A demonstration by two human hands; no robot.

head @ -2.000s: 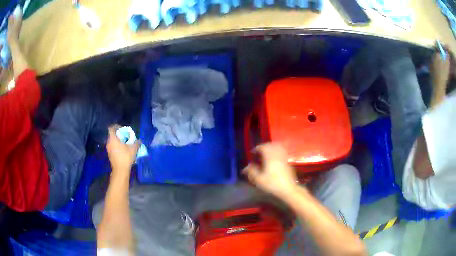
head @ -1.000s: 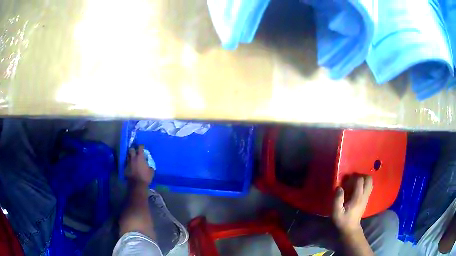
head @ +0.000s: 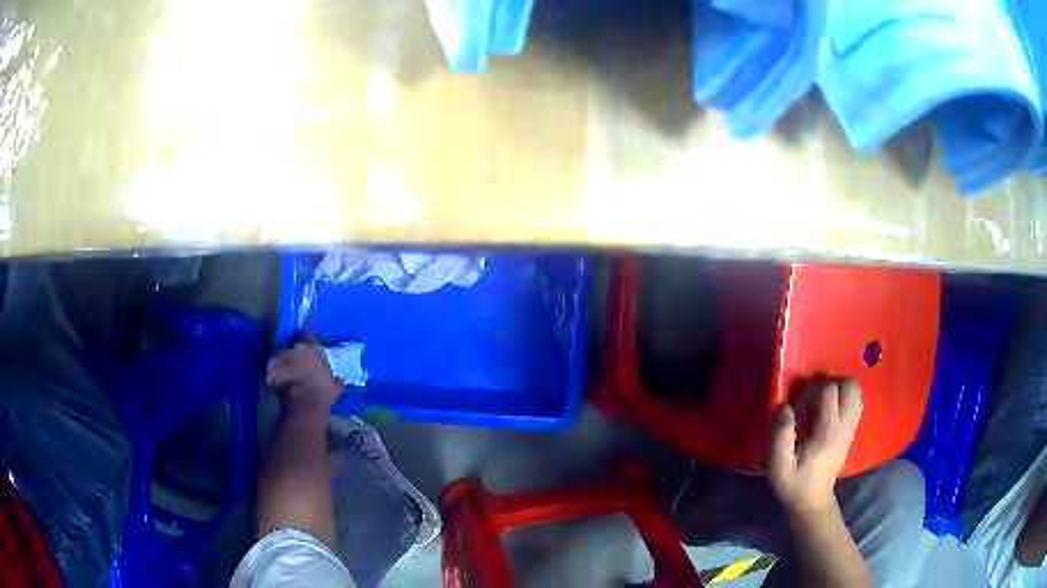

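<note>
My left hand (head: 304,373) is at the left rim of the blue tray (head: 459,404), closed around a small pale blue workpiece (head: 346,362) that sticks out to its right over the tray's near left corner. My right hand (head: 817,442) is over the front part of the red stool's top (head: 878,310), fingers bent and apart. I see no glue bottle in it; whether the fingertips touch the stool is unclear. Light blue tubes (head: 936,69) lie on the tan table (head: 482,172) at the upper right.
A crumpled whitish cloth (head: 402,271) lies at the tray's far end. A second red stool frame (head: 563,505) stands near my legs. Blue stools (head: 195,333) and seated people's legs are at both sides. The table edge crosses above the tray.
Since two seconds ago the view has tilted and moved closer to the table. My right hand has come over the red stool. Since one second ago the workpiece has turned to point right.
</note>
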